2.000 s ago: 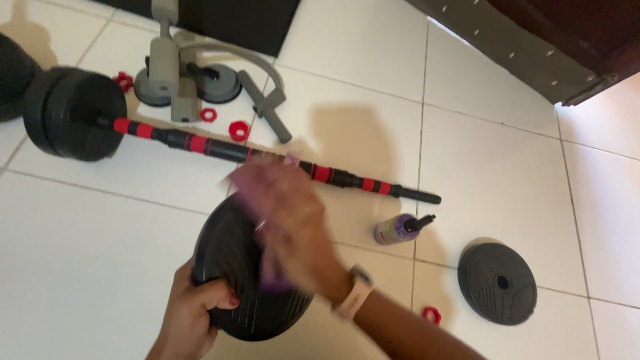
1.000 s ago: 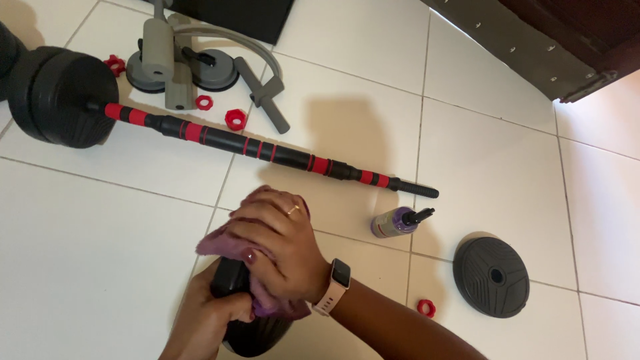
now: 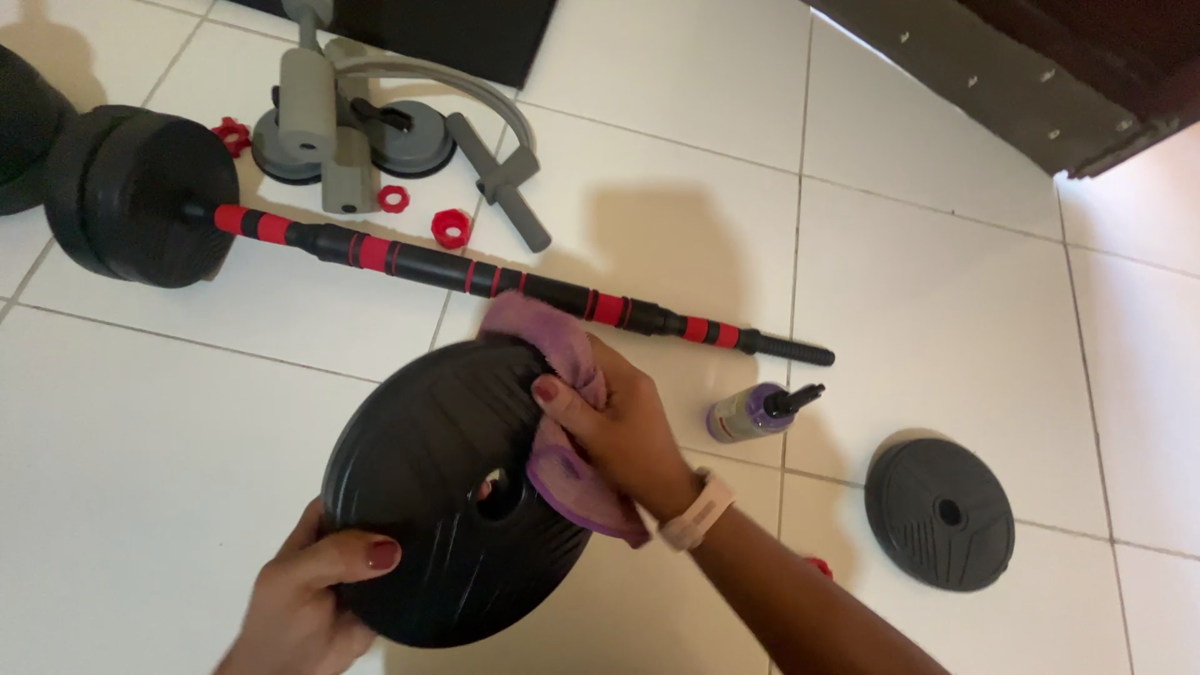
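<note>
A black weight plate (image 3: 422, 469) with a centre hole is held up above the tiled floor. My left hand (image 3: 323, 572) grips its lower left edge, thumb on the face. My right hand (image 3: 614, 412) holds a purple cloth (image 3: 553, 337) against the plate's upper right rim; its far fingers are hidden behind cloth and plate. Beyond the plate, a black and red barbell bar (image 3: 450, 272) lies across the floor, with black plates (image 3: 155, 197) on its left end. A purple pump bottle (image 3: 750, 412) stands right of my right hand. Another weight plate (image 3: 937, 516) lies farther right.
Grey padded equipment with suction cups (image 3: 408, 136) sits at the upper left, near red star-shaped collar nuts (image 3: 451, 228). Another red piece (image 3: 818, 566) lies partly behind my right forearm. A black mat or panel (image 3: 450, 33) is at the top, and dark studded furniture (image 3: 1003, 75) at the upper right.
The plate was tilted nearly edge-on with the cloth folded over its rim; now its broad face shows. My right hand and the cloth have moved to its right rim.
</note>
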